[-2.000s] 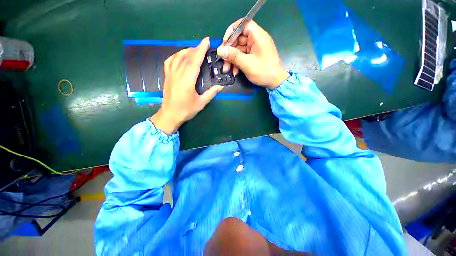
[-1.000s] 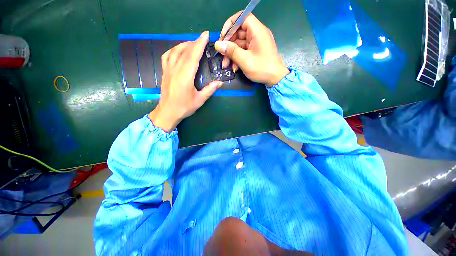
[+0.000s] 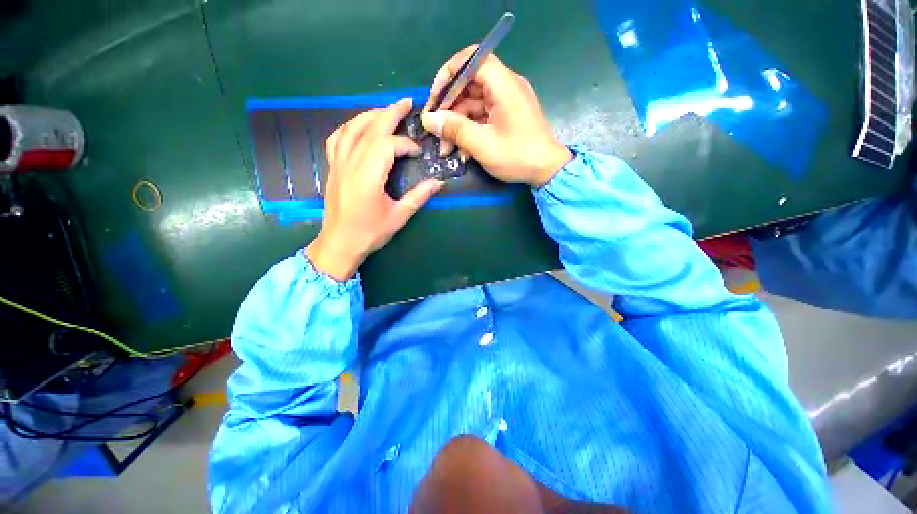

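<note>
My left hand (image 3: pixel 364 186) is shut on a black plastic housing (image 3: pixel 432 167), with fingers and thumb around its left side. My right hand (image 3: pixel 503 120) holds metal tweezers (image 3: pixel 481 58), whose upper end points up and right. The tweezers' tips are hidden by my fingers over the housing's upper part. Dark adhesive strips (image 3: pixel 288 153) on blue backing film (image 3: pixel 302 103) lie on the green bench under and left of my left hand. Part of the sheet is hidden by my hands.
Shiny blue film sheets (image 3: pixel 719 90) lie to the right. A black-and-white strip sheet (image 3: pixel 881 90) is far right, near another person's blue sleeve (image 3: pixel 845 263). A rubber band (image 3: pixel 147 195) and red-and-white cylinder (image 3: pixel 45 139) are at left. The bench edge (image 3: pixel 463 288) runs before me.
The bench things sit slightly lower in view. The tweezers' upper end has dropped and is now fully in view. My left fingers have bent further over the housing.
</note>
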